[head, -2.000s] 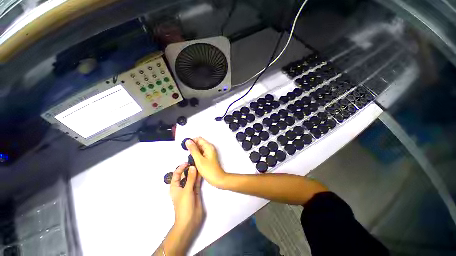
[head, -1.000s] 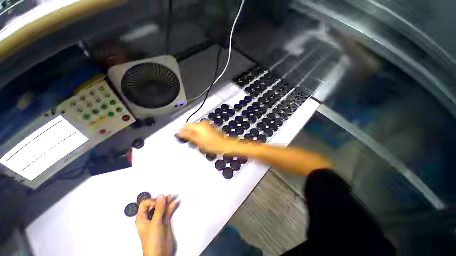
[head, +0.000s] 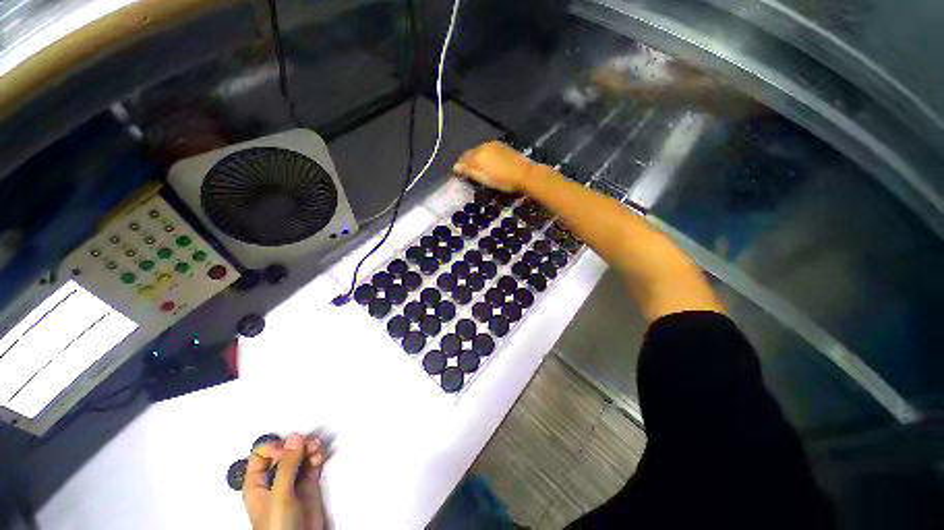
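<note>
My left hand point(head: 285, 484) is low on the white surface, fingers curled round a dark speaker driver that shows only partly between them. Two more drivers lie beside its fingertips; one is the loose driver point(head: 238, 474) to its left. My right hand point(head: 492, 167) is stretched out over the far left edge of the clear blister tray point(head: 455, 393), fingers bent down. Whether it holds a disc is hidden. The tray's near compartments hold clusters of black discs.
The tester point(head: 155, 259) with its lit screen stands at left. The black fixture point(head: 194, 375) shows small green lights, with a few dark rounds point(head: 251, 325) beside it. The monitor speaker point(head: 271, 197) stands behind. A black cable point(head: 375, 248) ends beside the tray; a white cable point(head: 439, 109) hangs behind.
My right hand has left my left hand and moved away over the tray to its far side. The view has turned right. The fixture now shows green lights. My left hand stays by the loose discs.
</note>
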